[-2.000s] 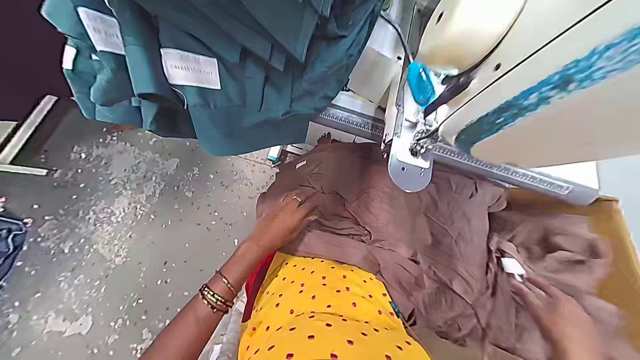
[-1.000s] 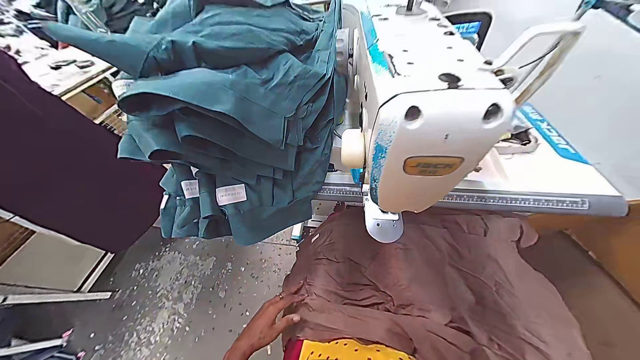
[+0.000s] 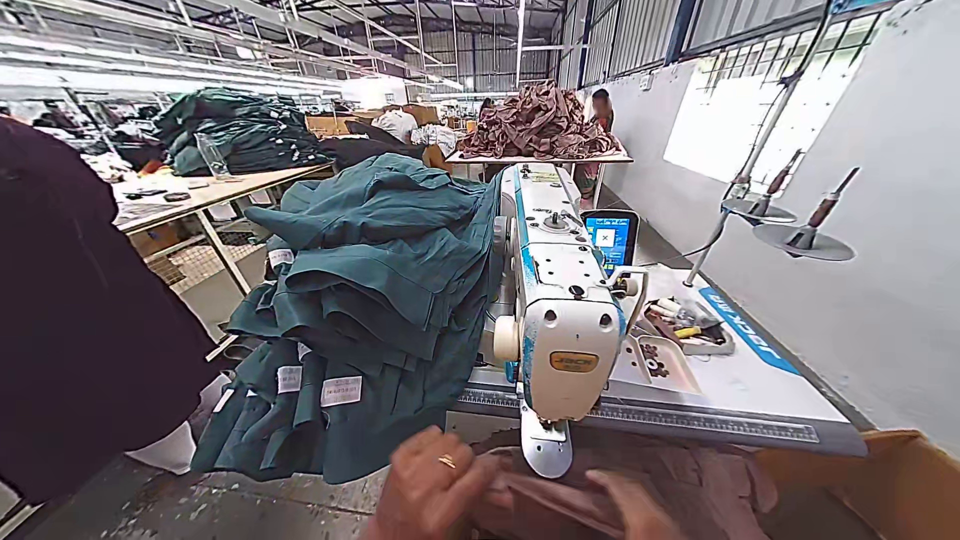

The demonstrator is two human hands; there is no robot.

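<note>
My left hand (image 3: pixel 439 480), with a ring on one finger, is curled shut on the brown cloth (image 3: pixel 547 499) left of the sewing machine's narrow arm plate. My right hand (image 3: pixel 634 502) is blurred at the bottom edge, touching the same cloth right of the plate; its grip cannot be made out. The white Jack sewing machine (image 3: pixel 570 322) stands over the cloth. Beside it, a thick pile of dark green garments (image 3: pixel 375 300) with white labels hangs down on the left.
The machine table (image 3: pixel 750 405) has a ruler edge, a parts tray (image 3: pixel 671 364) with buttons and a box of small tools. A cardboard box (image 3: pixel 892 480) is at lower right, a thread stand (image 3: pixel 802 236) above. Dark cloth (image 3: pixel 82 322) hangs at left. A person (image 3: pixel 601 109) stands far back.
The view has tilted up to the workshop. My left hand has closed on the brown cloth, which it touched with spread fingers before. My right hand, out of view one second ago, shows again.
</note>
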